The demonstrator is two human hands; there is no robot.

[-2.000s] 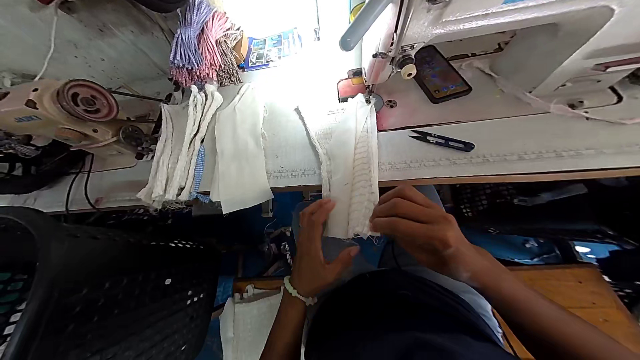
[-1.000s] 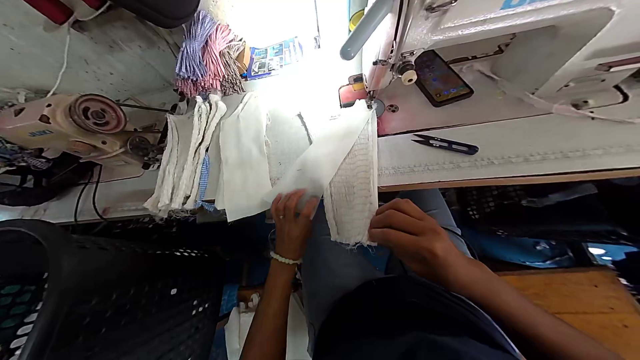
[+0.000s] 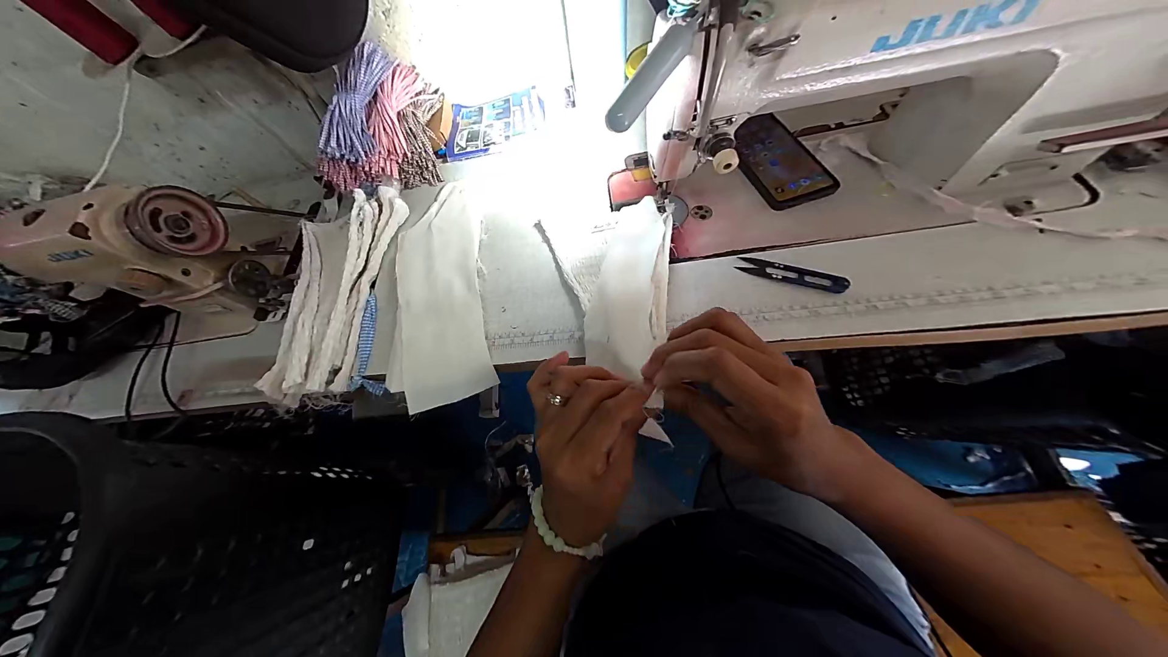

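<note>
A white fabric piece [image 3: 623, 283] lies under the needle area of the Juki sewing machine [image 3: 912, 46] and hangs over the table's front edge. At its lower end my left hand [image 3: 589, 443] and my right hand [image 3: 739, 392] meet, fingertips pinching the cloth's edge; the fingers hide the exact hold. A ring and a pale beaded bracelet are on the left hand and wrist. Left of this piece lie a flat white cloth [image 3: 443, 301] and a stack of folded white pieces [image 3: 333, 301] with a blue checked strip [image 3: 367, 338]. Black thread snips [image 3: 794, 275] rest at the right.
A smartphone [image 3: 787, 164] lies under the machine's arm. Bundles of checked strips [image 3: 351, 109] stand at the back left, near a second sewing machine [image 3: 100, 237]. A black plastic basket [image 3: 210, 547] is at the lower left, with more white cloth [image 3: 456, 607] beside it.
The top layer of the fabric, folded out to the left by my left hand one second ago, now lies over toward the right. My left hand has moved right to meet my right hand.
</note>
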